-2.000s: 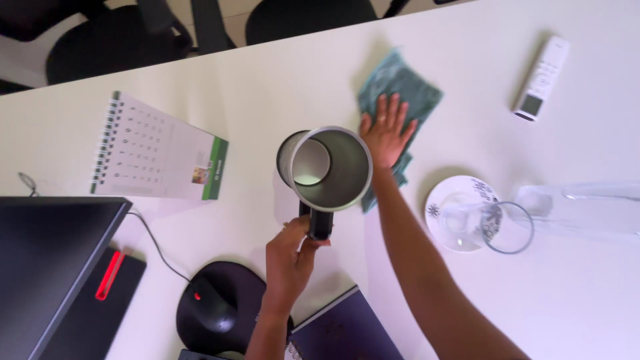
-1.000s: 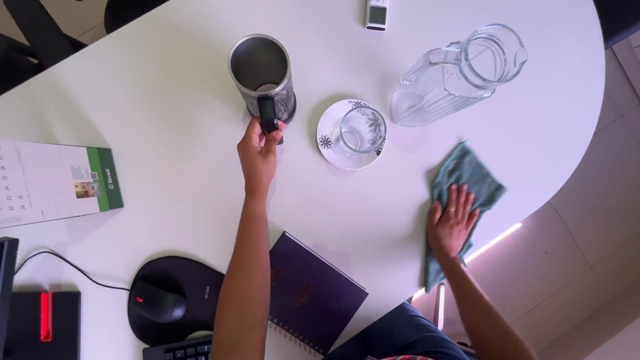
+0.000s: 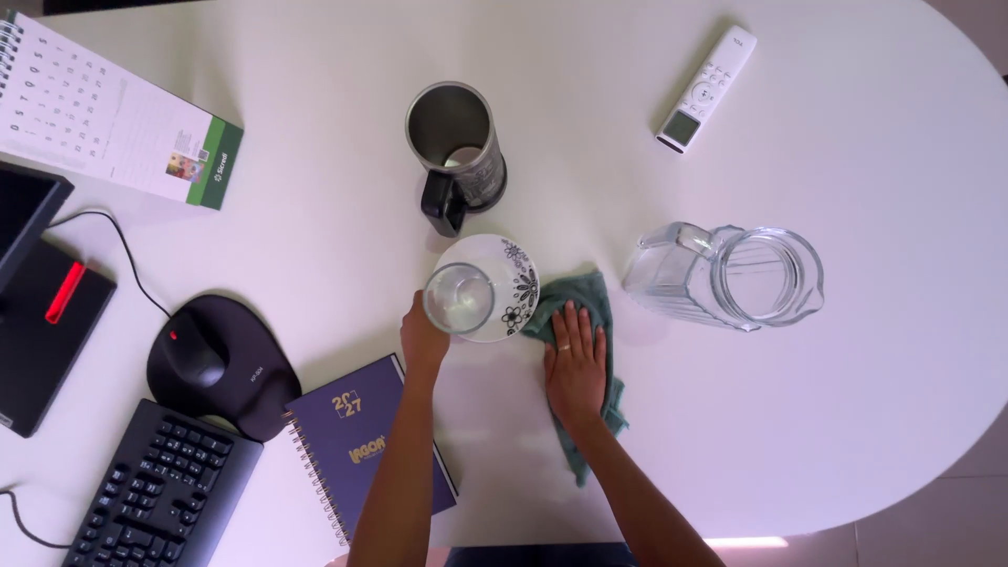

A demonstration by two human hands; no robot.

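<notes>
My left hand (image 3: 425,339) is at the left edge of a white saucer with dark flowers (image 3: 517,272), beside the drinking glass (image 3: 459,299) that stands on it. Its fingertips are hidden, so whether it grips saucer or glass is unclear. Flat on a green cloth (image 3: 587,295) lies my right hand (image 3: 576,366), pressing it to the white table just right of the saucer. A steel mug with a black handle (image 3: 480,173) stands upright behind the saucer. To the right is a clear glass pitcher (image 3: 685,276).
A white remote control (image 3: 706,88) lies at the back right. On the left are a desk calendar (image 3: 110,110), a mouse (image 3: 193,350) on a black pad (image 3: 252,394), a keyboard (image 3: 161,492) and a monitor (image 3: 24,213). A purple spiral notebook (image 3: 394,441) lies under my left forearm.
My left hand has let go of the mug's handle and is now at the saucer. My right hand and the cloth have moved from near the table's front edge to beside the saucer.
</notes>
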